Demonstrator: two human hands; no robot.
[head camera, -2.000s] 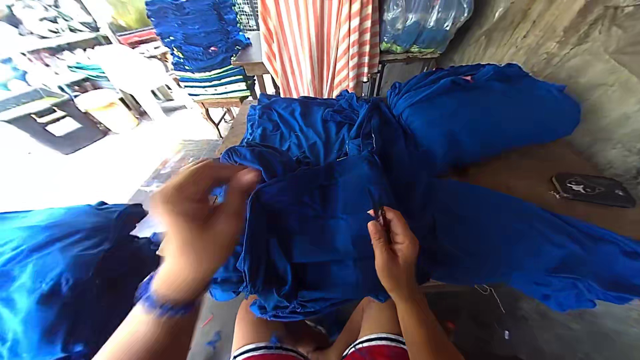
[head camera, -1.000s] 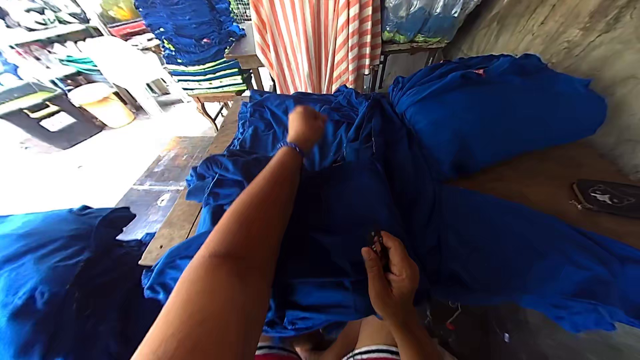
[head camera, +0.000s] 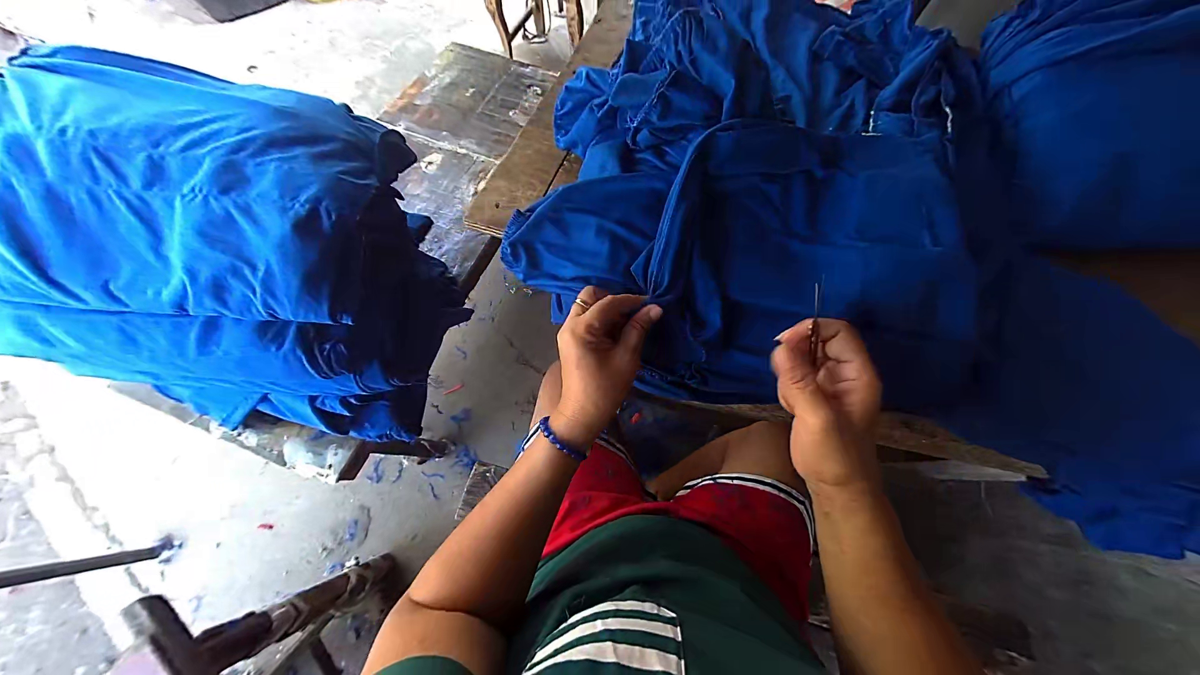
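My left hand (head camera: 605, 352), with a ring and a blue bead bracelet, pinches the near left edge of a blue fabric garment (head camera: 825, 216) between thumb and fingers. This garment lies spread and folded on a wooden table in front of my lap. Over its near part, my right hand (head camera: 830, 394) holds a small dark tool with thin pointed tips (head camera: 816, 328), upright between thumb and fingers; its exact kind cannot be told, perhaps thread snips. More gathered blue fabric (head camera: 750, 56) lies beyond the garment.
A large pile of blue cloth (head camera: 206, 225) rests on a low support at the left. Another blue bundle (head camera: 1097, 141) sits at the right. The wooden table's edge (head camera: 525, 187) shows at left. Thread scraps lie on the floor (head camera: 375, 497), near a wooden frame (head camera: 272, 628).
My left hand has come back from the far side of the fabric to its near left edge and pinches it. The right hand still holds the dark tool. The view has tilted down.
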